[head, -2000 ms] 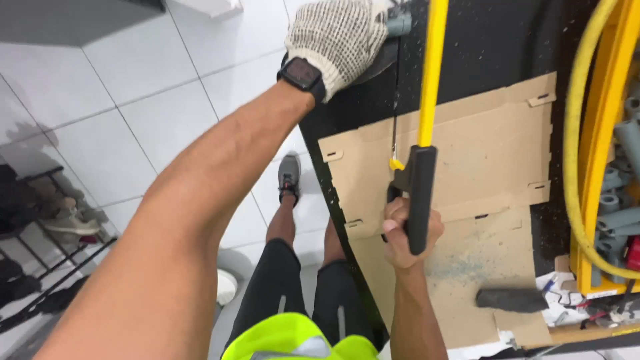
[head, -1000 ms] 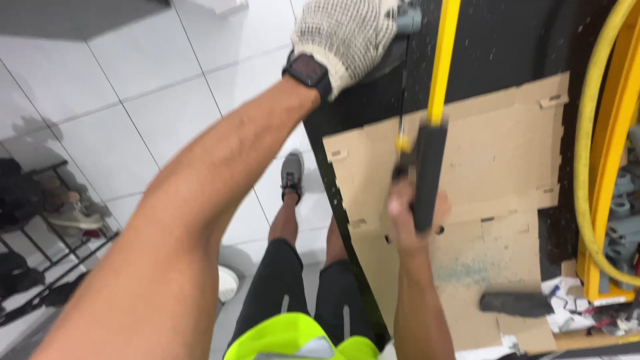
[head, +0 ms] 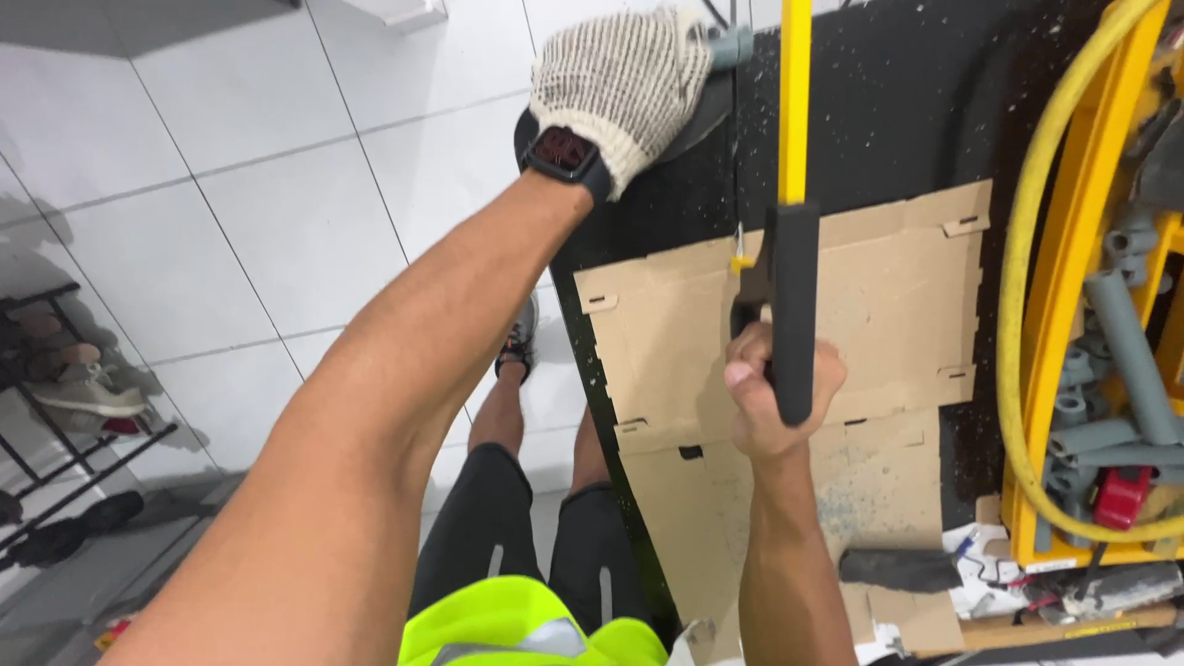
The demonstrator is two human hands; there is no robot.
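My left hand [head: 622,88], in a knitted glove with a watch at the wrist, is closed around a grey plastic pipe [head: 731,46] at the top edge of the black table [head: 888,102]. Only the pipe's end shows. My bare right hand [head: 782,388] grips the black handle of a hacksaw [head: 795,314] with a yellow frame. The saw's thin blade runs upward from a yellow fitting, beside the pipe end. Whether it touches the pipe cannot be told. Beneath the saw lies flattened cardboard [head: 888,305] with bluish-grey dust on it.
A yellow crate [head: 1064,305] of grey pipes and fittings stands at the right, with a yellow hose [head: 1013,324] looped along it. A black object [head: 897,569] and paper scraps lie below. Left of the table are floor tiles and a shoe rack [head: 83,444].
The right hand and hacksaw have shifted slightly back and forth along the blade's line. The gloved left hand stays on the pipe.
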